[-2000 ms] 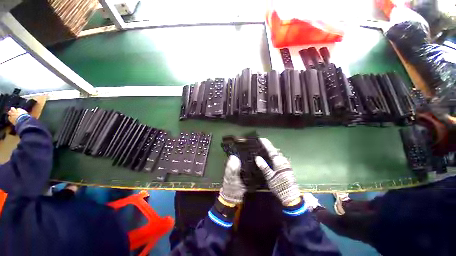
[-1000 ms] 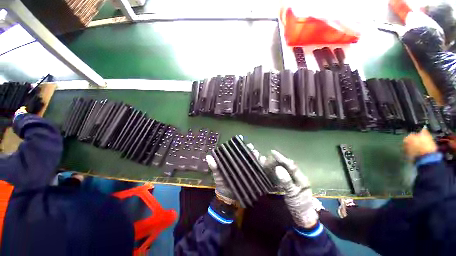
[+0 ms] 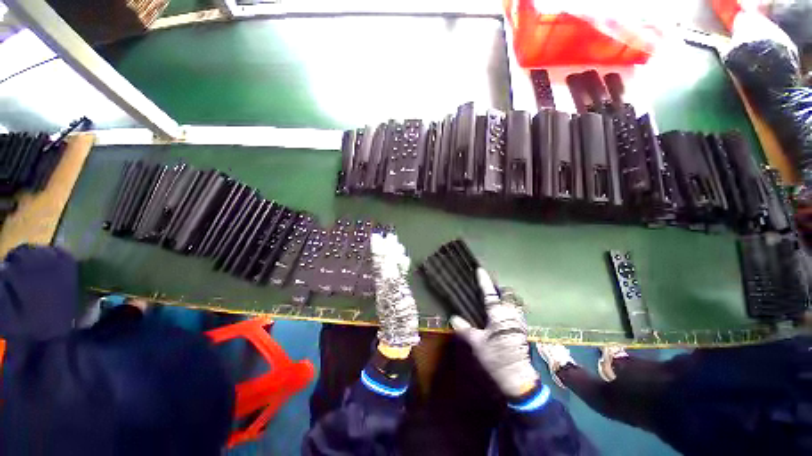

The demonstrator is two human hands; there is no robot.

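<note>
My right hand, in a grey-white knit glove, grips a handful of black remotes held side by side, backs or edges up, over the bench's front part. My left hand, gloved the same, reaches to the right end of the left-hand row of remotes. Its fingertips are at the last face-up remote; whether they grip it I cannot tell. The row leans on edge at the left and lies face-up, buttons showing, at its right end. The main pile of mixed remotes runs across the bench behind my hands.
A single face-up remote lies right of my hands. A red bag or bin stands at the back, several remotes before it. People in navy sit on both sides. A red stool is below the bench edge. A black plastic bag is far right.
My left hand has let go of the handful and moved to the row. My right hand now holds the handful alone, lower and turned. The right neighbour's hand has withdrawn.
</note>
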